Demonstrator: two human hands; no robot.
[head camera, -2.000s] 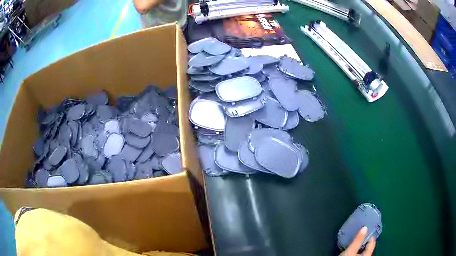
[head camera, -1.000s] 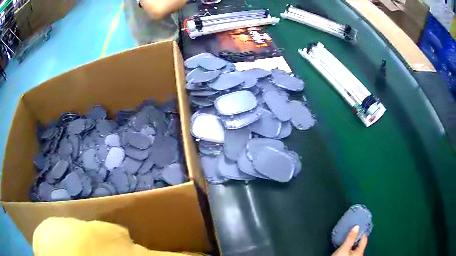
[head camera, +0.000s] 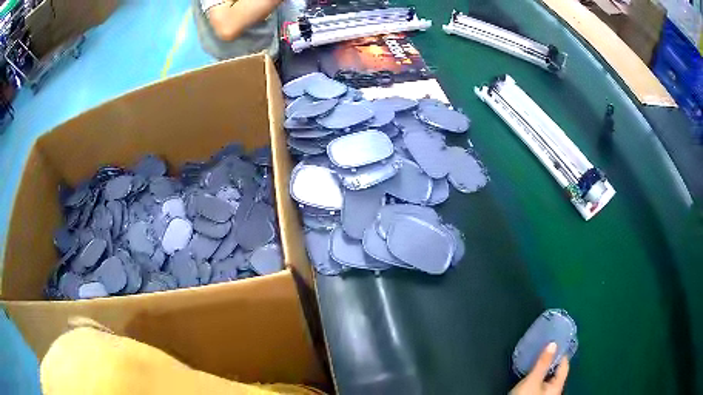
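My right hand (head camera: 546, 376) is at the bottom right edge, partly cut off. It holds a grey oval end cap (head camera: 543, 338) over the green belt, with finger and thumb on its face. My left hand is not in view; a yellow sleeve (head camera: 139, 366) shows at the bottom left. A pile of overlapping grey end caps (head camera: 420, 244) lies on the dark worktop. A large open cardboard box (head camera: 193, 308) beside it holds many more caps (head camera: 212, 207). A white appliance body (head camera: 543, 143) lies slanted on the green belt.
Another body (head camera: 505, 40) lies farther up the belt (head camera: 493, 224). A third body (head camera: 358, 28) lies across the worktop's far end, by a dark and orange printed sheet (head camera: 378, 58). A small black upright part (head camera: 609, 119) stands on the belt. Another person's arm (head camera: 237, 17) shows beyond the box.
The nearest body has moved down and to the right along the belt, towards me. My right hand still holds the cap in about the same place. The view has shifted a little.
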